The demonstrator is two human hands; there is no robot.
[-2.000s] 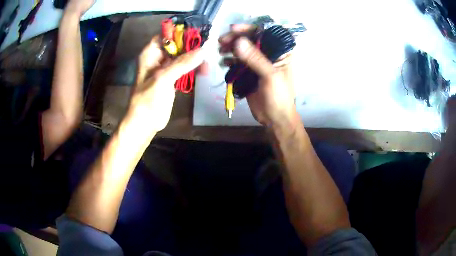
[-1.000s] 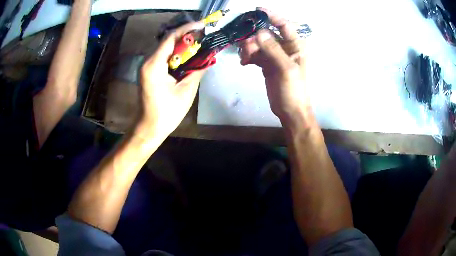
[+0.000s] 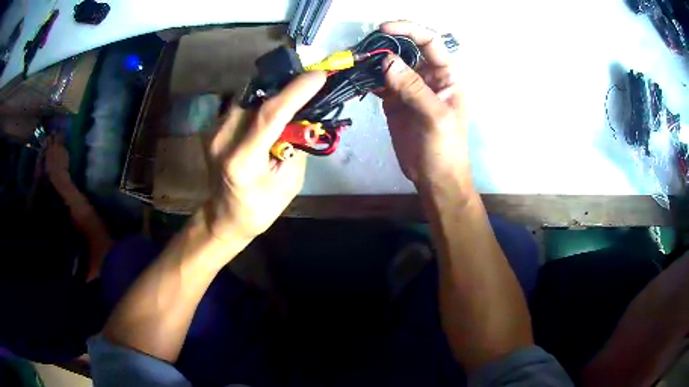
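A coiled black RCA cable (image 3: 349, 82) is held between my two hands above the white table's left part. A yellow plug (image 3: 332, 62) lies along it at the top. My left hand (image 3: 261, 155) is closed around the coil's left end, with a red-and-yellow plug bunch (image 3: 301, 139) under its fingers and a blocky black part (image 3: 276, 66) above them. My right hand (image 3: 423, 102) pinches the coil's right end between thumb and fingers. The left palm's contents are partly hidden.
Grey-black bars (image 3: 309, 19) stand out at the table's back. Brown cardboard (image 3: 185, 166) is at the left. Bagged dark cables (image 3: 641, 113) lie at the right. Wooden table edge (image 3: 483, 209) runs in front. Another person's arm (image 3: 72, 193) is at the left, another (image 3: 642, 332) at the right.
The separate coil and red-yellow bunch are now held together between my hands. The black part shows above my left fingers. The neighbour's arm at the left has moved down and back.
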